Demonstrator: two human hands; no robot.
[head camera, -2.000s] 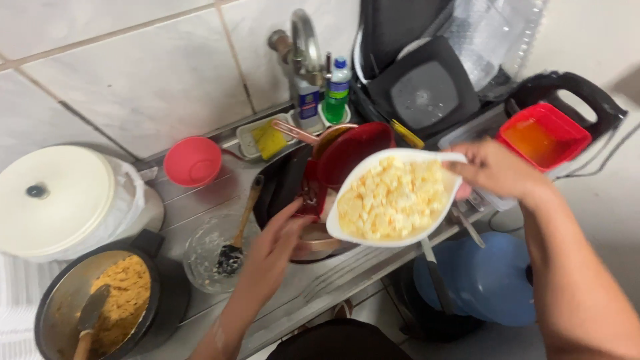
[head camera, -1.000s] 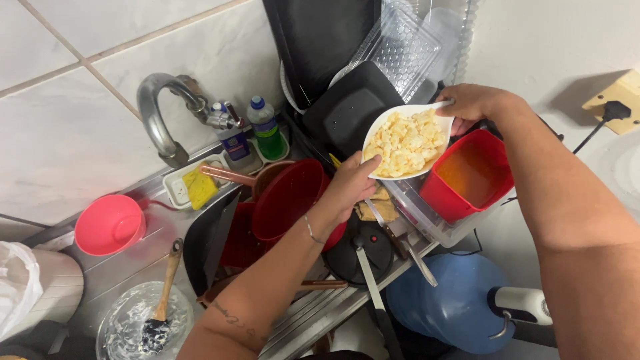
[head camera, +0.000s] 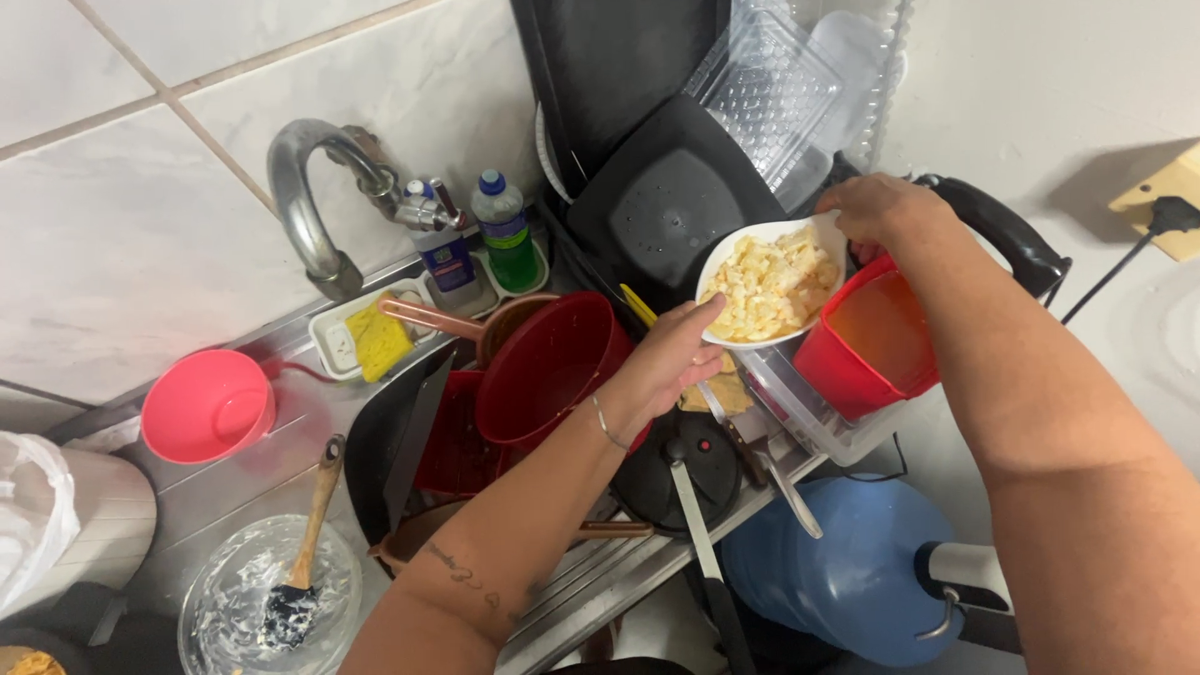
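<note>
Both hands hold a white bowl (head camera: 717, 272) filled with pale yellow and white chopped food (head camera: 773, 286). My left hand (head camera: 680, 352) grips its lower left edge, thumb over the rim and fingers beneath. At the upper right rim is my right hand (head camera: 877, 211), its fingers partly hidden. Just below that hand and forearm stands a red container (head camera: 848, 361) with orange liquid inside, on a clear plastic box (head camera: 834, 436). Behind the bowl leans a black square dish (head camera: 675, 202) with water drops on it.
Red bowls and pans (head camera: 553, 375) are stacked in the sink under a metal faucet (head camera: 305, 206). A pink bowl (head camera: 208, 408), a glass bowl (head camera: 211, 600) with a spatula (head camera: 309, 534), a black lid (head camera: 698, 478) and knives lie around. A blue water jug (head camera: 825, 572) is below the counter.
The view has swung to the right since the oldest frame. Both hands have carried the white bowl from above the sink to beside the red container; my left hand has taken hold of its edge.
</note>
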